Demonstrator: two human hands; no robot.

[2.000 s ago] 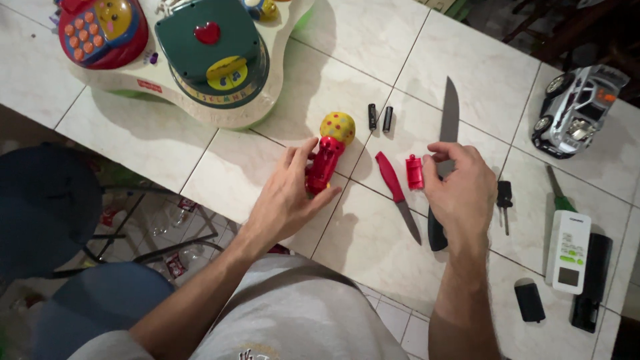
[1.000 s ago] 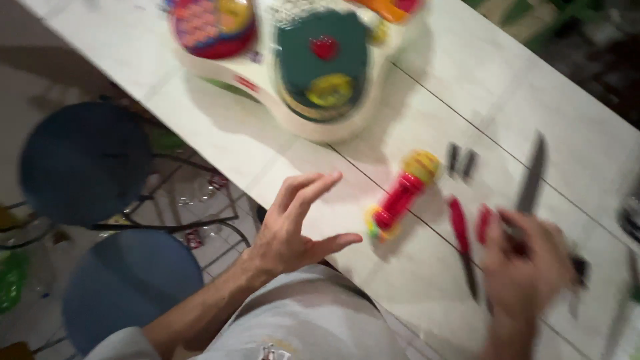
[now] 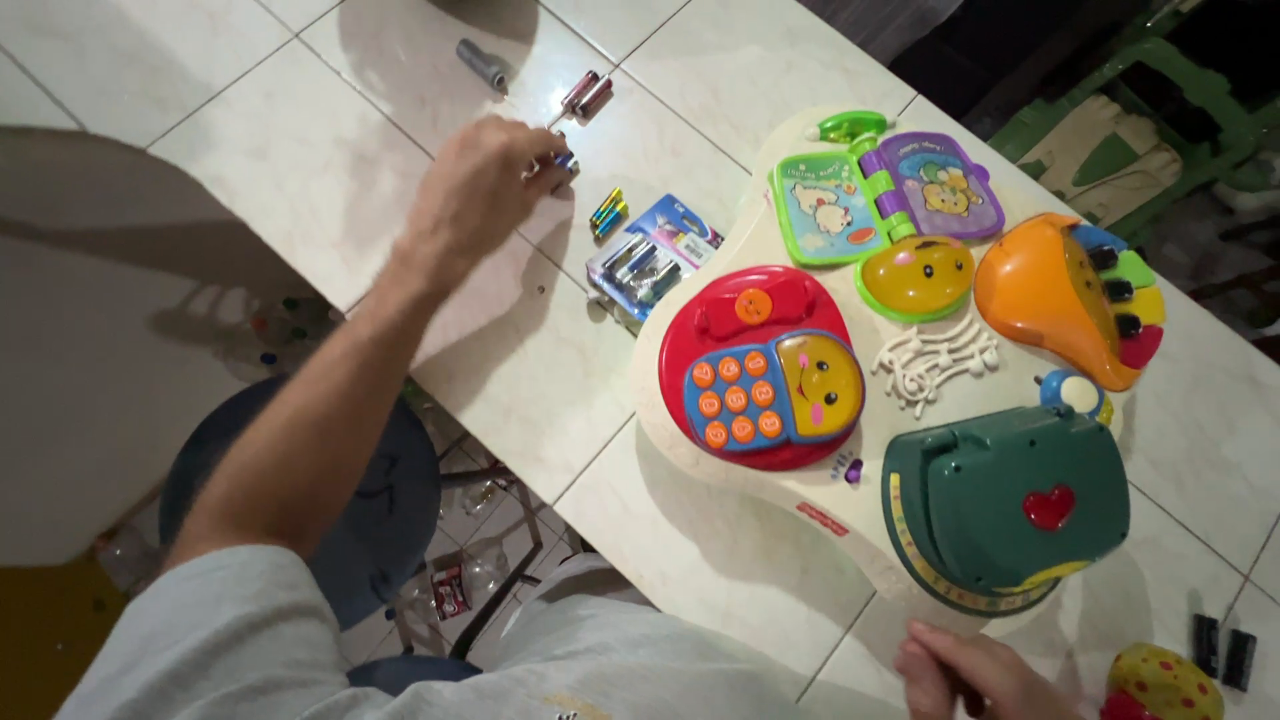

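Observation:
My left hand (image 3: 485, 190) reaches to the upper left of the table, its fingertips at a small blue and silver thing (image 3: 565, 162), perhaps a battery; whether they grip it is unclear. Two dark red batteries (image 3: 587, 95), a grey cylinder (image 3: 482, 66), small yellow and blue batteries (image 3: 608, 213) and a blister pack of batteries (image 3: 652, 258) lie near it. At the bottom edge my right hand (image 3: 965, 670) has curled fingers, their contents hidden. Beside it is the yellow spotted ball end of a toy rattle (image 3: 1165, 680), with two black batteries (image 3: 1222, 650).
A large toy activity board (image 3: 740, 500) fills the middle right, bearing a red toy phone (image 3: 760, 365), a toy book (image 3: 890, 195), and a green lidded part (image 3: 1020, 500). A blue stool (image 3: 390, 500) stands below the white tiled table's edge.
The view has swung far left along the table. My left hand, open over the near edge a second ago, now reaches among batteries. The knives have gone out of view.

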